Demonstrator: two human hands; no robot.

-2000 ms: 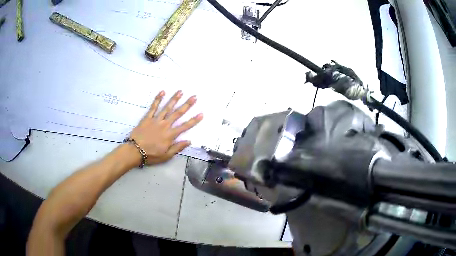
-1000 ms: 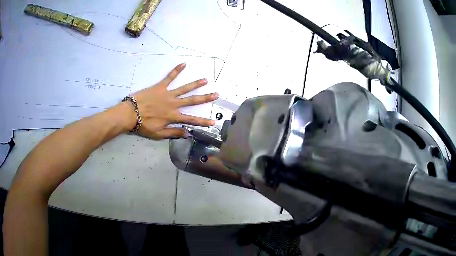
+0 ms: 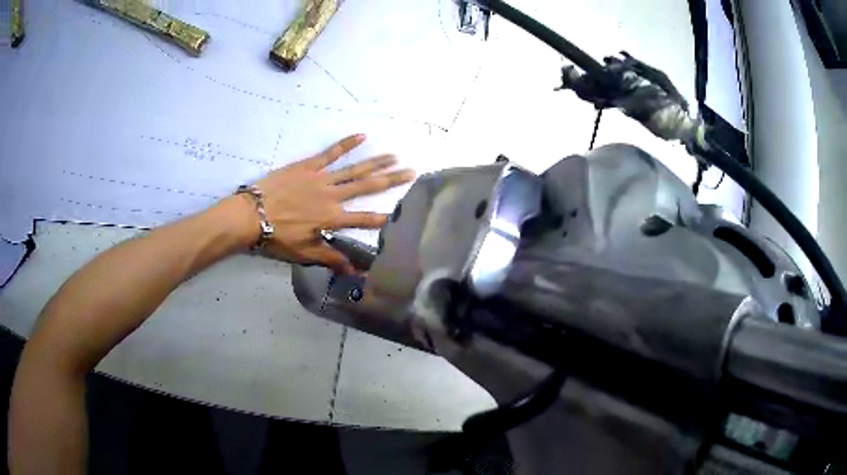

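Note:
The straight knife cutting machine (image 3: 594, 269), a large grey metal body, fills the right side. Its steel base plate (image 3: 320, 295) shows at the front edge of the marker paper (image 3: 102, 130). My bare left hand (image 3: 320, 204) lies flat on the paper with fingers spread, holding nothing. Its fingertips are beside the machine's front, and the thumb is over the base plate. The blade is hidden. My right hand is not in view.
Yellow-brown bar weights (image 3: 302, 37) lie on the paper at the top, one more at the upper left (image 3: 158, 26). The black power cable (image 3: 548, 37), with a wrapped joint, runs over the table (image 3: 251, 315) to the right. Dark floor shows below the table edge.
The machine and its base plate have moved left in view. My left hand, first farther from the machine, is now close beside it, its thumb over the base plate.

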